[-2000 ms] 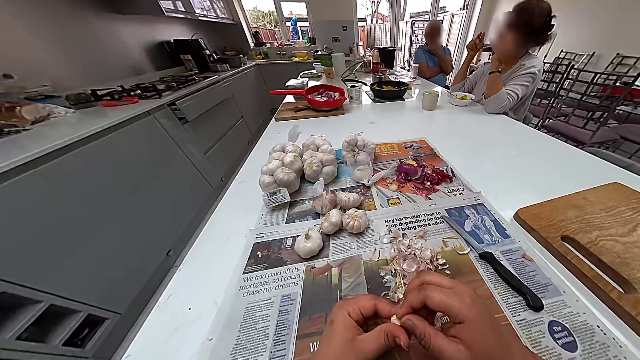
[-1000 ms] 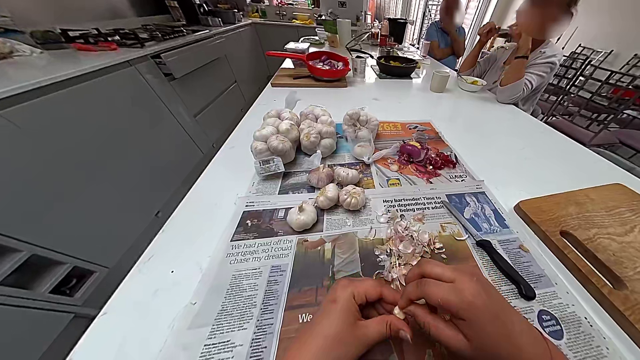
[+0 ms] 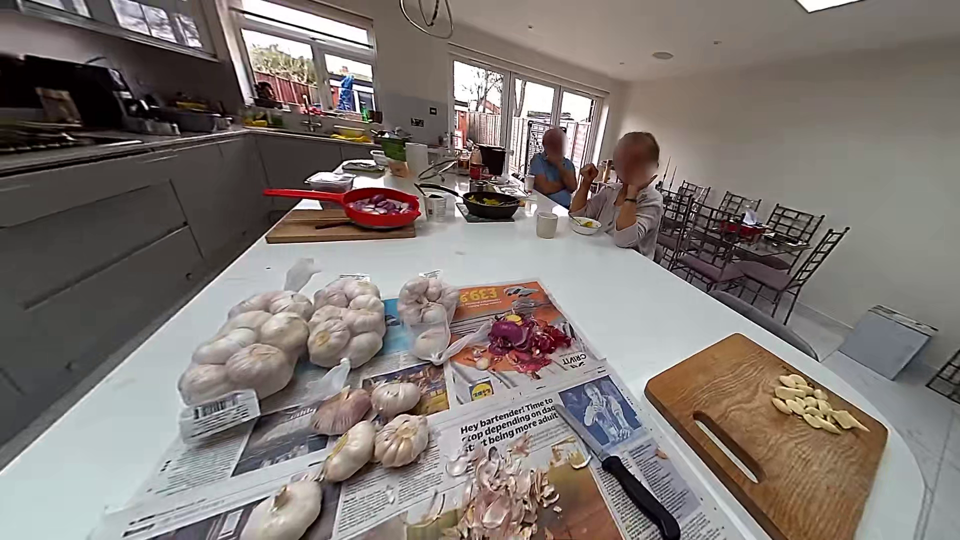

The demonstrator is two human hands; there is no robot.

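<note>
Neither of my hands is in view. Newspaper sheets (image 3: 300,457) lie on the white worktop, with a pile of garlic skins (image 3: 499,491) near the bottom edge. Left of the skins are several loose garlic bulbs (image 3: 401,440), and behind them netted bags of garlic bulbs (image 3: 259,337). A kitchen knife with a black handle (image 3: 637,495) lies on the paper right of the skins. Red onion skins (image 3: 525,341) sit farther back. At the right, peeled garlic cloves (image 3: 814,405) rest on a wooden cutting board (image 3: 720,382) with a slot handle.
Farther back, a red frying pan (image 3: 382,217) holding cut onion stands on another wooden board (image 3: 300,227). Near it are a black frying pan (image 3: 489,210), a mug (image 3: 547,225) and a bowl (image 3: 585,227). Two people (image 3: 553,169) sit beyond the worktop's far right side.
Both hands, earlier working at a garlic clove over the skins, are out of view. The view has tilted up and turned right, showing the cloves on the board.
</note>
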